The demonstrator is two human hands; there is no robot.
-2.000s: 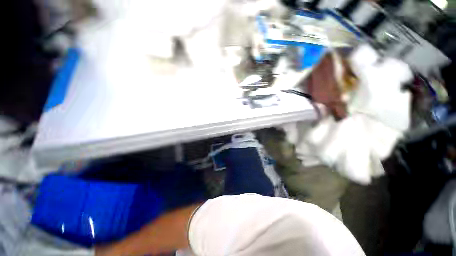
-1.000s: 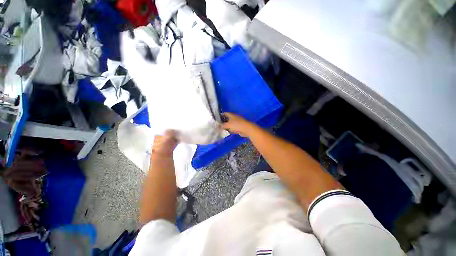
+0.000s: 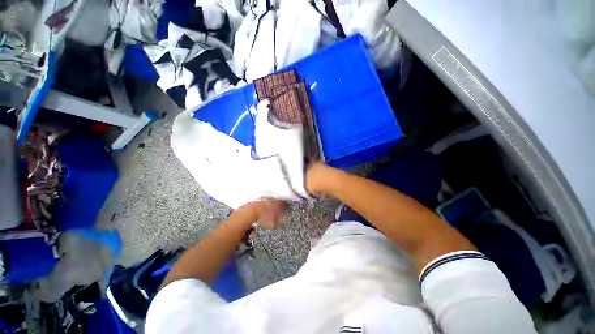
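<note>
A red-brown checked fabric stack [image 3: 287,98] lies on a blue plastic crate [image 3: 352,98]. White soft material [image 3: 271,137] covers part of the stack's near half. A larger white piece [image 3: 218,160] hangs over the crate's left and near sides. My right hand [image 3: 318,177] grips the near end of the stack, beside the white material; its fingertips are partly hidden. My left hand [image 3: 269,212] is blurred, just below the near edge of the white material; whether it holds anything cannot be told.
A white table edge with a measuring scale [image 3: 496,111] runs down the right. Black-and-white garment pieces [image 3: 196,59] pile beyond the crate. A white and blue stand leg [image 3: 98,107] and brown fabric [image 3: 49,186] are at left. Dark folded pieces [image 3: 140,284] lie at lower left.
The view has turned from the table to the crate. Since one second ago, the white material has come down off the checked stack, exposing it. My left hand has moved right and nearer my body.
</note>
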